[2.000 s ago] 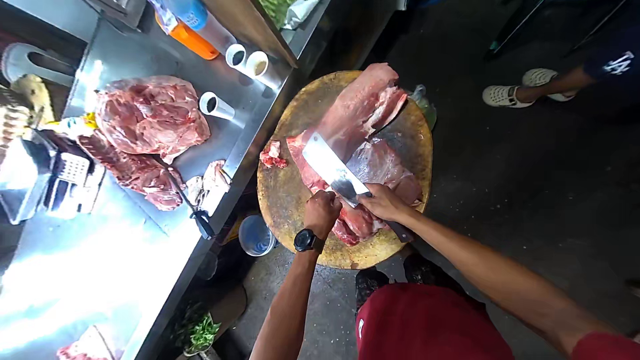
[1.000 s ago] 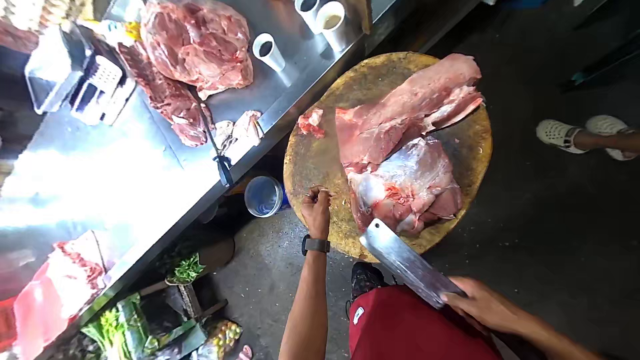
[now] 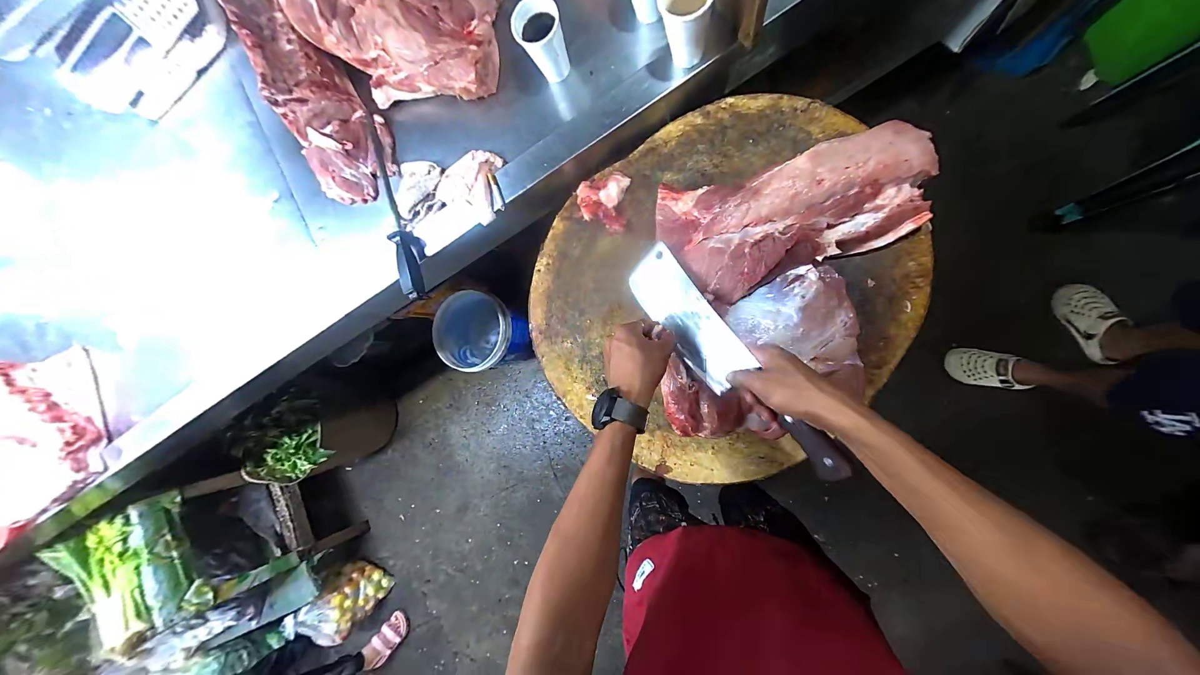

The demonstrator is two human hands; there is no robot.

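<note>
My right hand [image 3: 792,389] grips the dark handle of a cleaver [image 3: 689,314]; its broad blade lies over the left side of the meat, pointing up-left. My left hand [image 3: 639,356], with a watch on the wrist, is curled near the blade's lower left edge; whether its fingers pinch anything cannot be told. Below the blade is red meat [image 3: 703,408], and right of it a piece covered with whitish membrane [image 3: 797,314]. A long pale slab of meat [image 3: 816,197] lies at the upper right of the round wooden chopping block [image 3: 591,291]. A small red scrap [image 3: 603,200] sits at the upper left.
On the steel counter [image 3: 356,272] at left are large meat cuts [image 3: 412,47], a dark-handled tool [image 3: 406,258] and white cups [image 3: 541,42]. A bucket [image 3: 473,330] stands between counter and block. Vegetables [image 3: 112,572] are at lower left. A person's feet in clogs [image 3: 984,367] are at right.
The cleaver has moved from the block's near edge back over the meat in my right hand. My left hand is now beside the blade. The view has shifted.
</note>
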